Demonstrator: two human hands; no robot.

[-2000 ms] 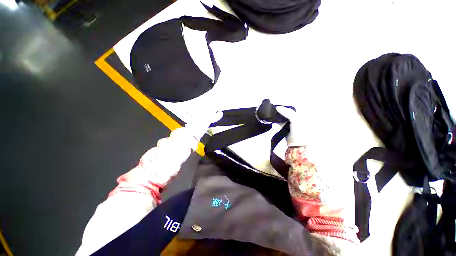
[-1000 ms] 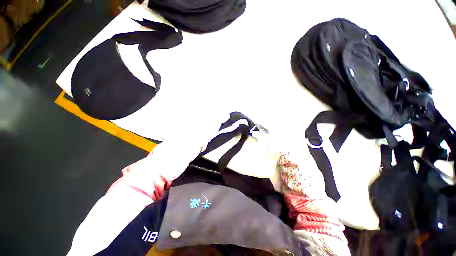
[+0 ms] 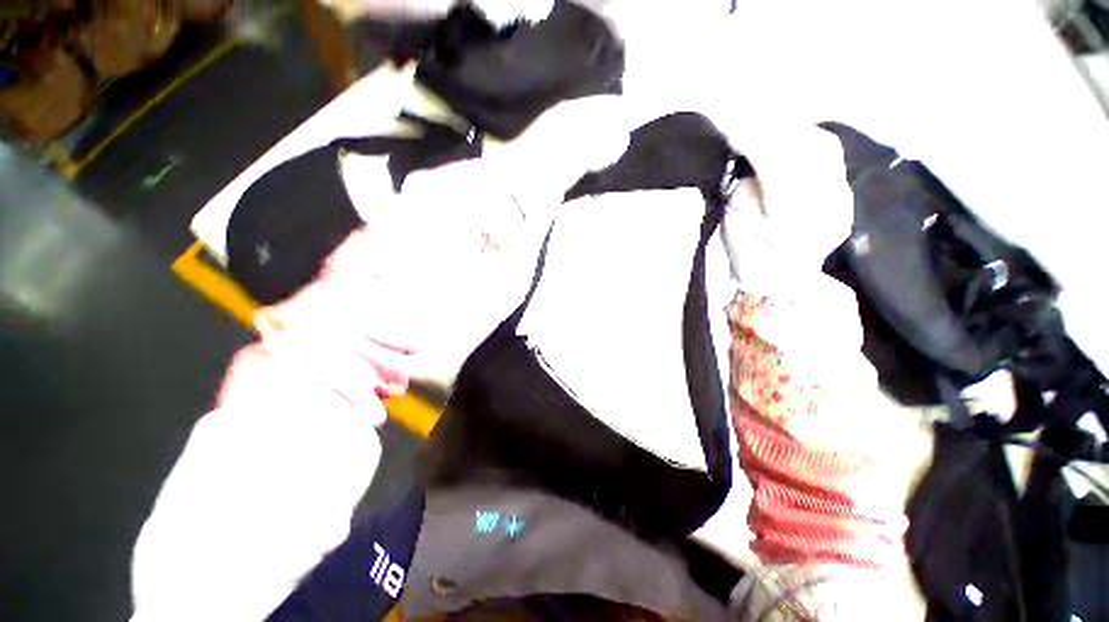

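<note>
A black crescent bag [image 3: 572, 425] lies against the grey apron, its wide curved opening facing away from me. Its black strap [image 3: 669, 148] is drawn up in a loop over the white tabletop. My left hand [image 3: 584, 136], white and washed out against the table, is at the strap's upper left and grips it. My right hand [image 3: 778, 182], also washed out, is shut on the strap's upper right, beside a small shiny ring [image 3: 732, 180]. The fingers of both hands are hard to make out.
A black crescent bag [image 3: 286, 225] lies at the table's left corner, partly behind my left arm. Another black bag [image 3: 529, 67] is at the back. Black bags are piled at the right [image 3: 936, 267], with more black bags and straps at the lower right. A yellow floor line [image 3: 219, 286] runs beside the table.
Both hands have moved up and away from me, drawing the strap out into a taller, wider loop. The bag's body now shows more fully. My left arm now covers part of the left bag.
</note>
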